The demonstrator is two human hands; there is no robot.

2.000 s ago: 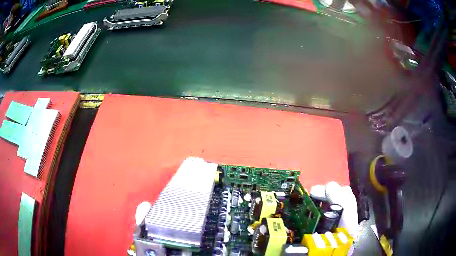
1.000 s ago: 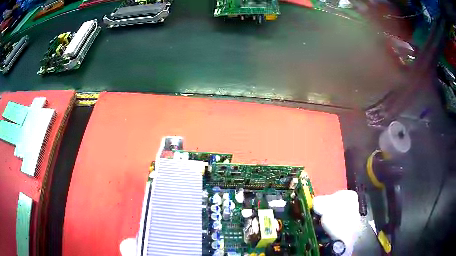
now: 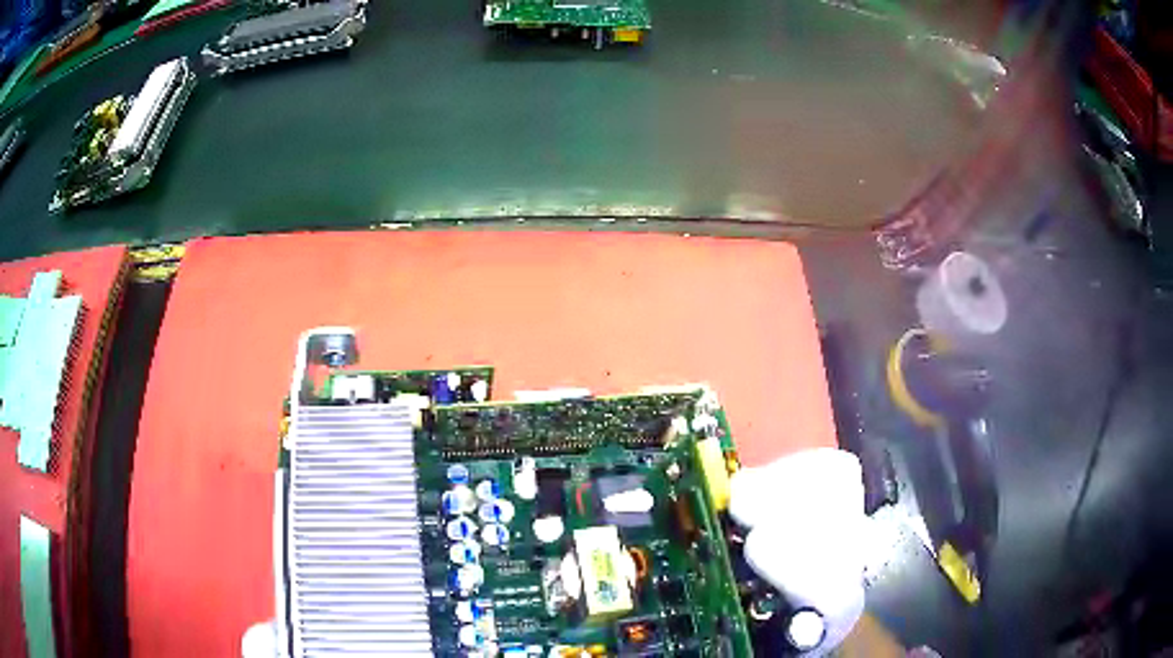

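Note:
A green circuit board (image 3: pixel 515 469) lies component side up over the orange-red work mat (image 3: pixel 515 302), cut off by the bottom edge. A large silver ribbed heatsink (image 3: pixel 358 533) runs along its left side. A yellow-wrapped transformer (image 3: pixel 602 569) stands near its middle. My right hand (image 3: pixel 800 533), in a white glove, holds the board's right edge beside dark round capacitors. My left hand (image 3: pixel 260 640) shows only as a small white glove tip at the board's lower left edge; the rest is out of the picture.
A green conveyor (image 3: pixel 425 142) across the back carries several boards, one green board (image 3: pixel 566 16) at the top. Pale strips (image 3: pixel 45 366) lie on the left mat. Right of the work mat are a round white container (image 3: pixel 962 293) and a black tool with a yellow ring (image 3: pixel 911 379).
The board has turned from slanted to nearly straight, and its top end bracket now shows. Another green board has appeared on the conveyor. The whole view has shifted a little.

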